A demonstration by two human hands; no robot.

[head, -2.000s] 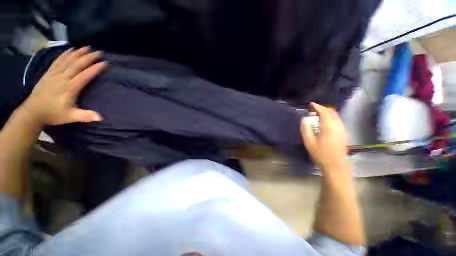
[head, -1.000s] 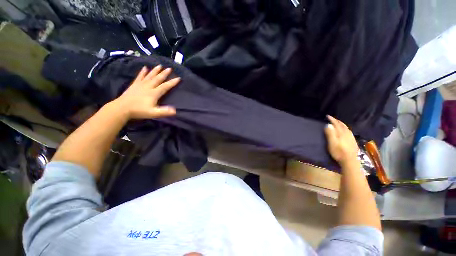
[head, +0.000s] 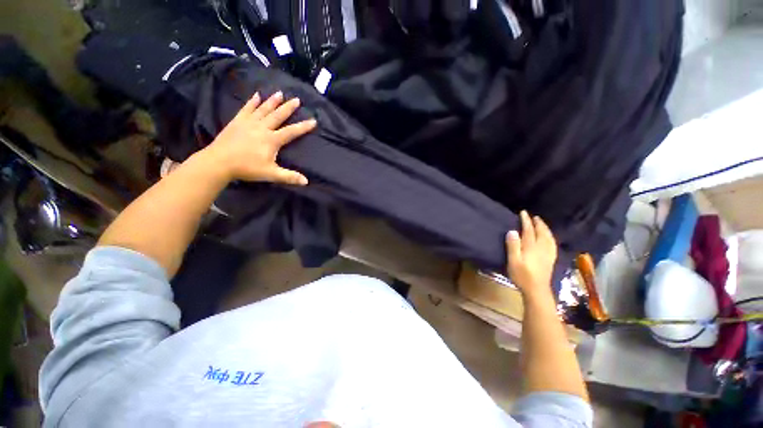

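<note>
A long narrow dark garment section (head: 410, 196) lies slantwise along the front of the table, from upper left to lower right. My left hand (head: 258, 144) lies on its wide left part, palm down, with fingers spread. My right hand (head: 532, 254) holds the narrow right end, fingertips on top and thumb side toward the cloth. The iron (head: 584, 292), with an orange-brown handle and shiny metal body, stands just right of my right hand, not touched. A loose dark flap hangs over the front edge below my left hand.
A large dark garment pile (head: 535, 109) with white-striped parts lies behind. At the right are a white rounded container (head: 682, 303), a blue object (head: 672, 234), a dark red cloth (head: 708, 251) and a yellow cord (head: 644, 321). A tan board (head: 492, 290) shows at the front edge.
Since one second ago the view has shifted. Both hands remain on the garment, which lies more steeply slanted in view. Earlier the picture was blurred and my left hand was farther left in view.
</note>
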